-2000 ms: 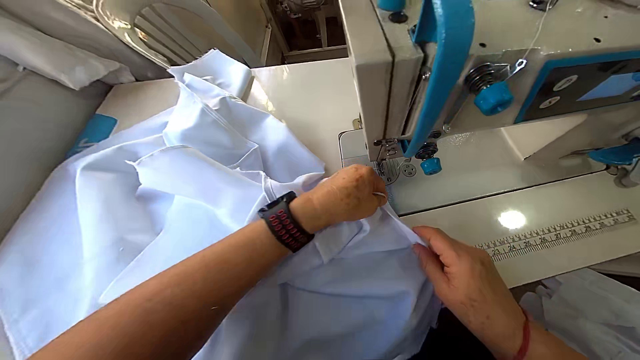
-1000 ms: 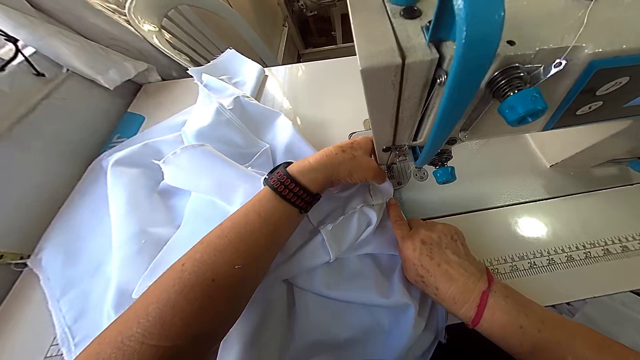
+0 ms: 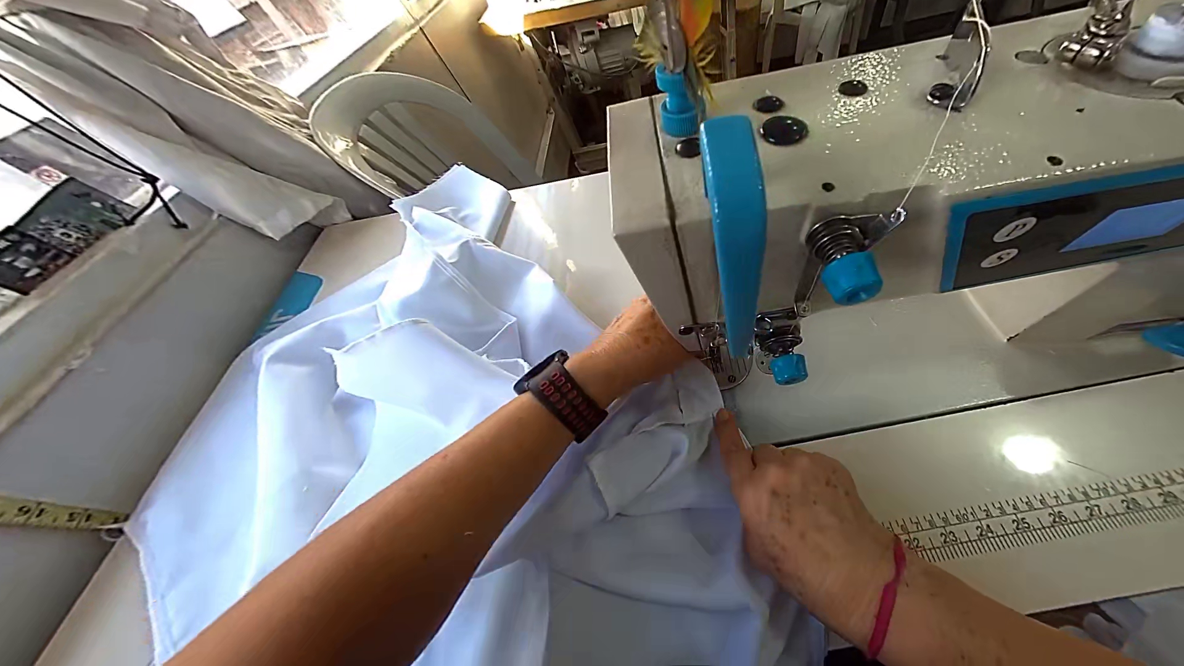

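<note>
White fabric (image 3: 444, 370) with raw, frayed edges lies bunched over the left part of the sewing table and under both arms. My left hand (image 3: 647, 342), with a dark watch on the wrist, rests on the cloth just left of the presser foot (image 3: 726, 365); its fingertips are hidden behind the head of the sewing machine (image 3: 652, 208). Just below the foot, my right hand (image 3: 800, 518) has its index finger extended against the fabric's right edge. Its other fingers are bent, and how they meet the cloth is hard to tell. A pink band circles the right wrist.
A printed ruler scale (image 3: 1036, 518) runs along the table's front right. A yellow measuring tape (image 3: 60, 513) is at the left edge, near a curtain (image 3: 185, 157). A white plastic chair (image 3: 416, 120) stands behind the table. Blue tension knobs (image 3: 851, 277) project from the machine.
My right hand has moved from holding the fabric's edge farther from the needle to a place close below the presser foot. My left hand has gone partly behind the machine head. The view has tilted up.
</note>
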